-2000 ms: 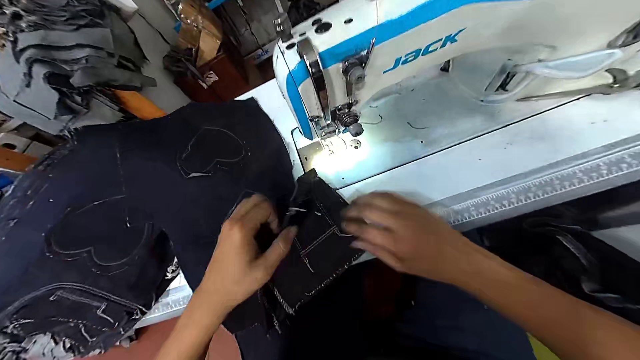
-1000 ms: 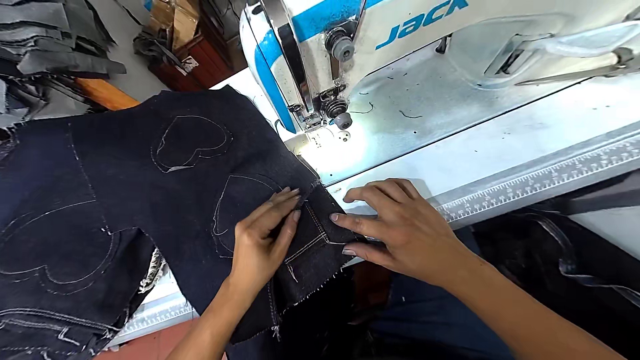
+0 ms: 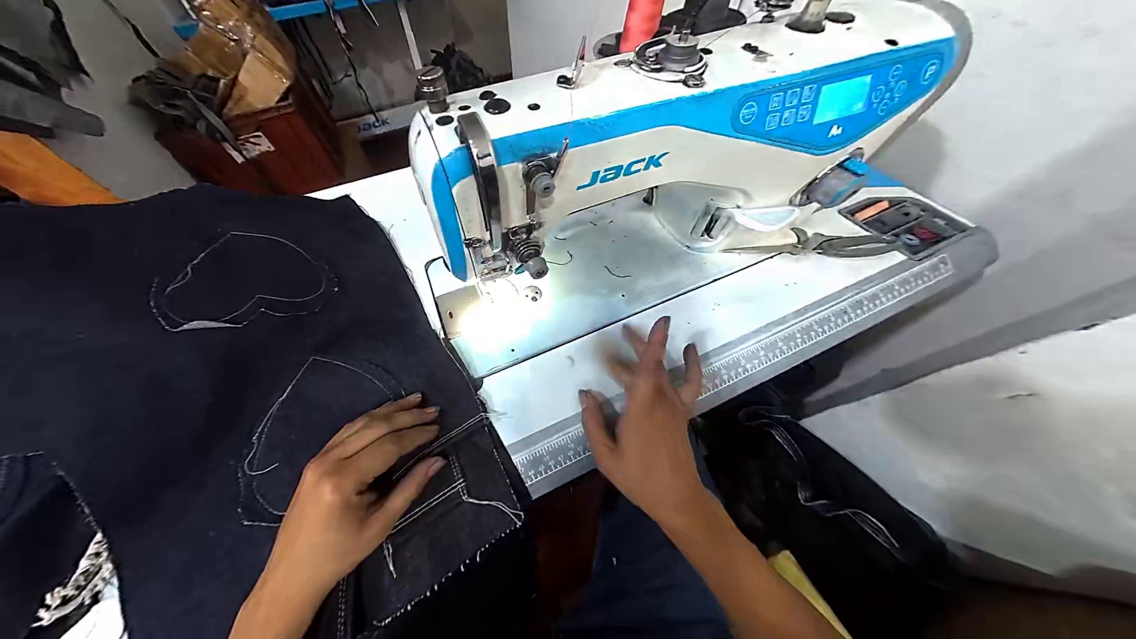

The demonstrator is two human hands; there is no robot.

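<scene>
Dark denim fabric [image 3: 160,390] with white heart-shaped stitching lies across the left of the sewing table. My left hand [image 3: 364,484] rests on it beside the lower heart, fingertips on the fold near a stitched denim piece [image 3: 453,532] at the right edge; whether it pinches the cloth cannot be told. Over the white table strip, my right hand [image 3: 652,417] is off the cloth, fingers spread and partly blurred, holding nothing. Beyond both hands stands a Jack sewing machine [image 3: 603,169], its lamp lighting the needle plate [image 3: 493,319].
A measuring scale [image 3: 763,351] runs along the table's front edge. Metal snips or pliers [image 3: 825,244] lie by a small parts tray [image 3: 910,222] at the right. More dark denim [image 3: 825,497] hangs below the edge. A box [image 3: 248,80] with scraps stands behind at the left.
My right hand has left the denim and moved right over the table, its fingers now spread. My left hand stays on the cloth. The view has shifted to show more of the machine.
</scene>
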